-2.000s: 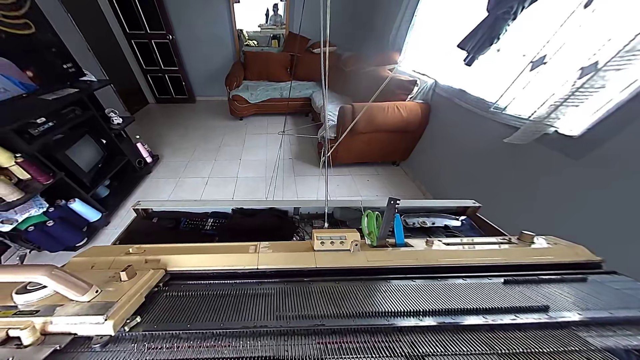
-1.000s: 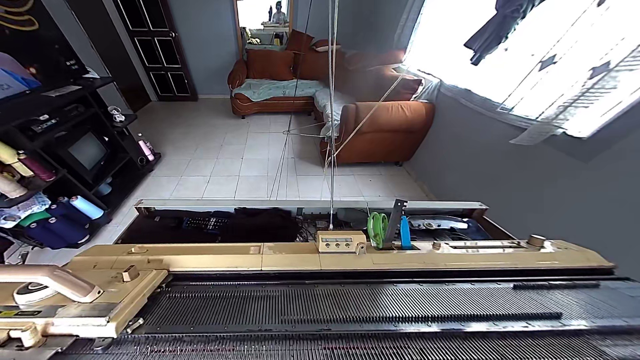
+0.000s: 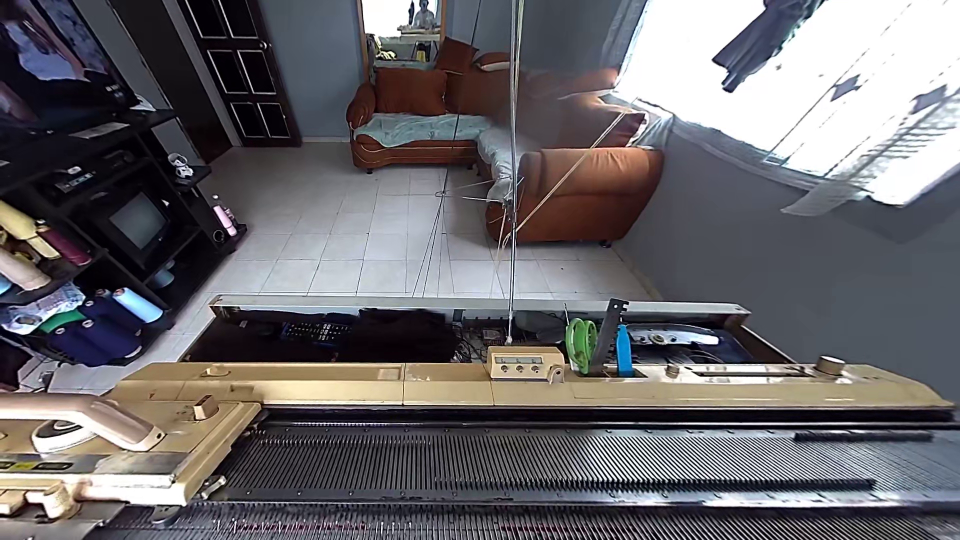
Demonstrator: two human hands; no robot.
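Neither of my hands shows in the head view. A knitting machine spans the lower part, its black needle bed (image 3: 525, 461) lined with rows of thin metal needles. At the far left of the bed rests the beige carriage (image 3: 187, 435) with its curved handle (image 3: 97, 420). A beige row counter (image 3: 526, 364) sits on the back rail, and just right of it stand a green spool (image 3: 580, 345), a dark notched strip (image 3: 606, 337) and a blue plastic tool (image 3: 624, 351). Upright yarn strands and a tension rod (image 3: 513, 187) rise behind the counter.
Behind the machine lies an open long case (image 3: 480, 301) with dark cloth and cables in it. A black shelf unit (image 3: 180, 259) with yarn cones (image 3: 109, 322) stands at left. An orange sofa (image 3: 592, 187) is across the tiled floor, and a window (image 3: 825, 90) is at right.
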